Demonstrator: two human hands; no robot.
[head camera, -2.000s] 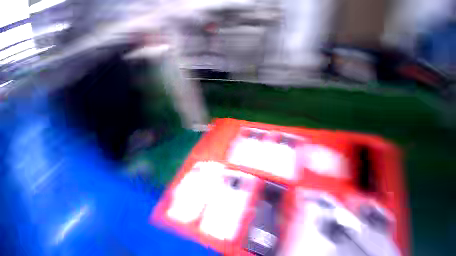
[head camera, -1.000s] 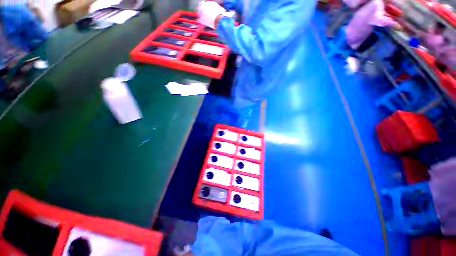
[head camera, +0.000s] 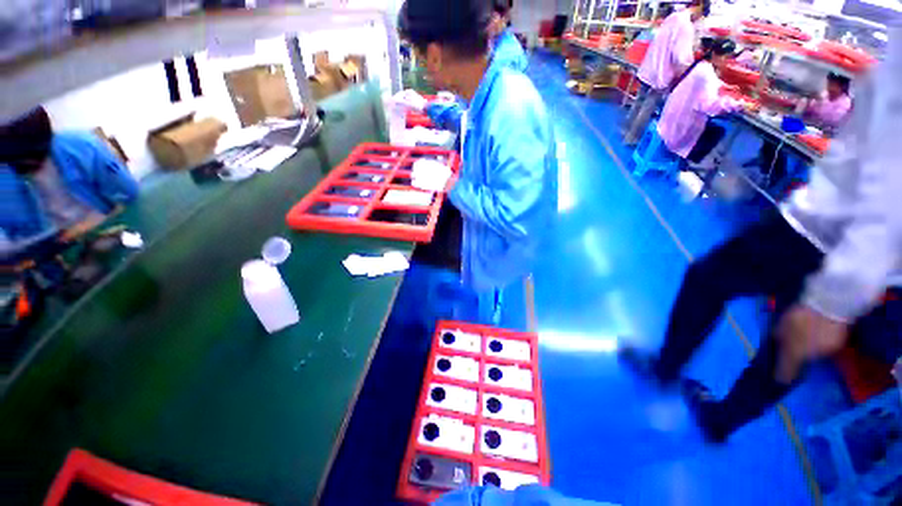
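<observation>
A red phone tray (head camera: 543, 425) is lower down beside the bench, right of its edge. It holds two rows of white-backed phones (head camera: 452, 398) with round black camera covers, and one dark-backed phone (head camera: 441, 471) at its near left. Another red tray (head camera: 84, 469) is cut off at the bottom left. Blue cloth (head camera: 519, 496) at the bottom edge covers part of the near right pocket; I cannot tell whether it is my sleeve. Neither of my hands shows.
The green bench (head camera: 198, 385) bears a white bottle (head camera: 269, 296), a round cap (head camera: 276, 250), white scraps (head camera: 376, 264) and a farther red tray (head camera: 361, 229). A person in blue (head camera: 509, 168) stands beside it. A person in white (head camera: 860, 208) is at right, in the aisle.
The view has tilted up, so the bench and trays sit lower in the picture. The near left tray is mostly out of frame. A person in white with dark trousers has appeared at right.
</observation>
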